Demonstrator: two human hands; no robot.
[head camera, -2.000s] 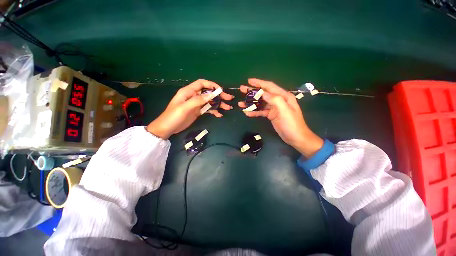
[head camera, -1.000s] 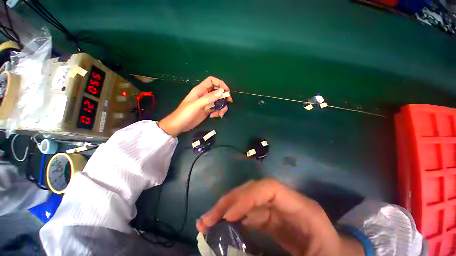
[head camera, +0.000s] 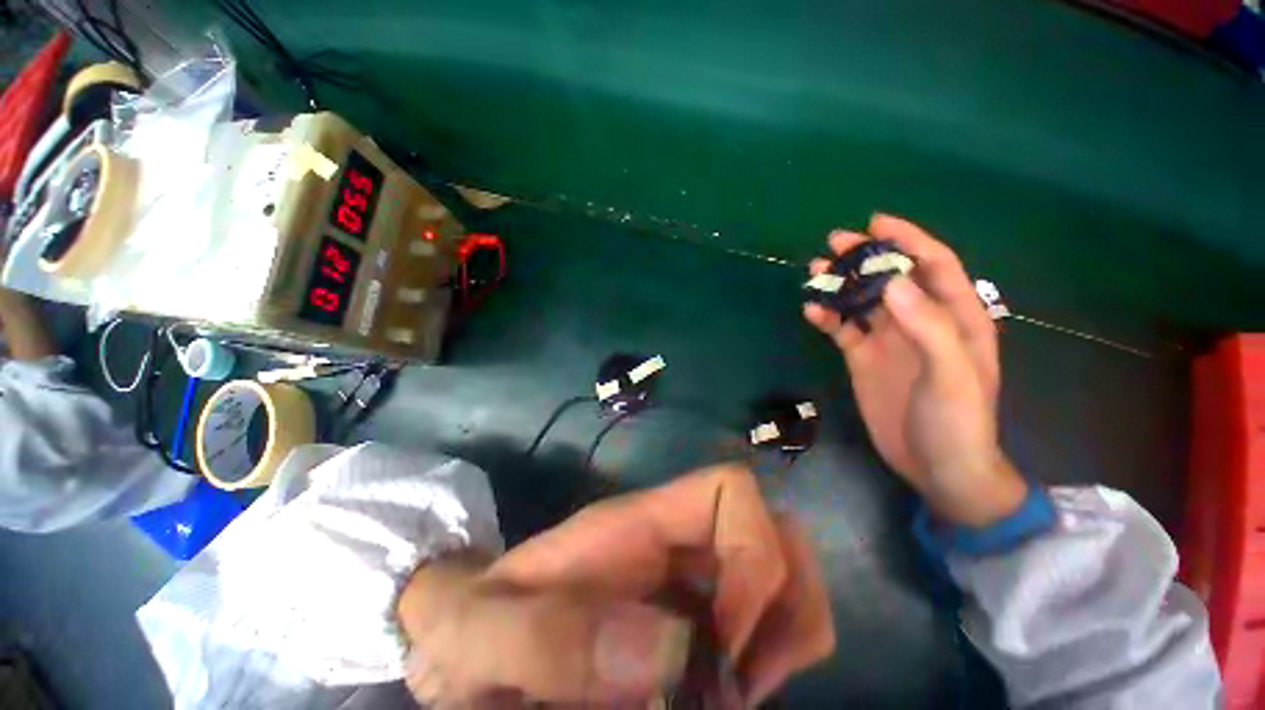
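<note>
My right hand (head camera: 932, 375) holds a round black unit (head camera: 860, 282) with two cream tape strips in its fingertips, above the mat. My left hand (head camera: 624, 596) is large and blurred close to the camera, fingers bent together; something dark shows between them, too unclear to name. Two wired pucks lie on the mat between the hands: the left one (head camera: 627, 383) with black cable beside it, the right one (head camera: 787, 427), each with two cream strips. Another small taped piece (head camera: 988, 297) at the mat's back line is partly hidden behind my right hand.
The DC power supply (head camera: 322, 243) stands at left with a red lead (head camera: 482, 268) and a plastic bag (head camera: 187, 180) on top. A tape roll (head camera: 255, 434) and blue bin (head camera: 190, 519) are in front. Another person's sleeve (head camera: 76, 444) is at far left. A red tray (head camera: 1232, 513) is at right.
My right hand has gone from low near the camera up to the back right with its unit. My left hand has come from the back down close to the camera. The view has shifted.
</note>
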